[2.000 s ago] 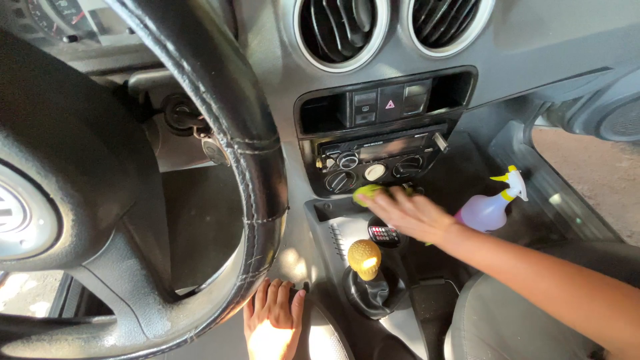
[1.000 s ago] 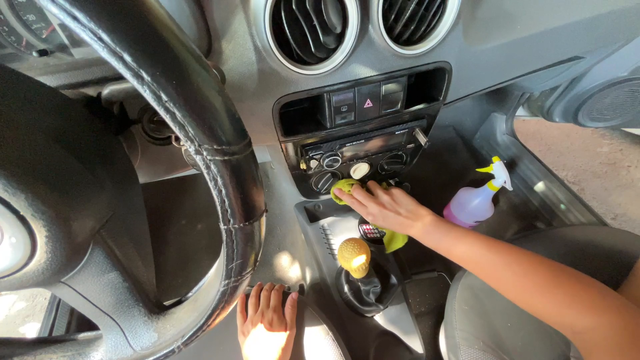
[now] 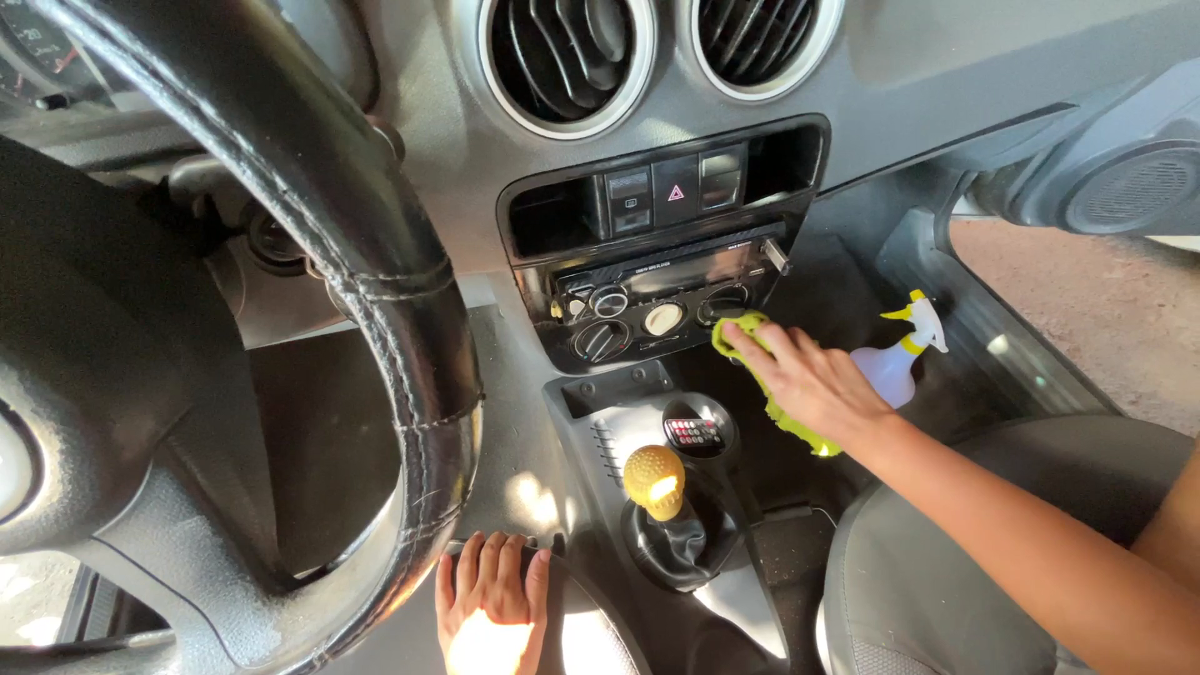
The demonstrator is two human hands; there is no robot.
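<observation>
My right hand holds a yellow-green cloth against the right end of the control panel, at its right knob. Part of the cloth hangs below the palm. My left hand rests with bent fingers on the front edge of the driver's seat, and nothing shows in it. Between the hands stands the gear lever with a yellow knob. A small remote control lies in the console's round holder. Above the control knobs sits the car radio.
The steering wheel takes up the left side. A spray bottle with a yellow and white head stands in the passenger footwell, beyond my right wrist. The passenger seat is under my right forearm. Two round air vents are at the top.
My right hand has moved right with the cloth, from the left knob of the control panel to the right one. My left hand remains at the seat edge.
</observation>
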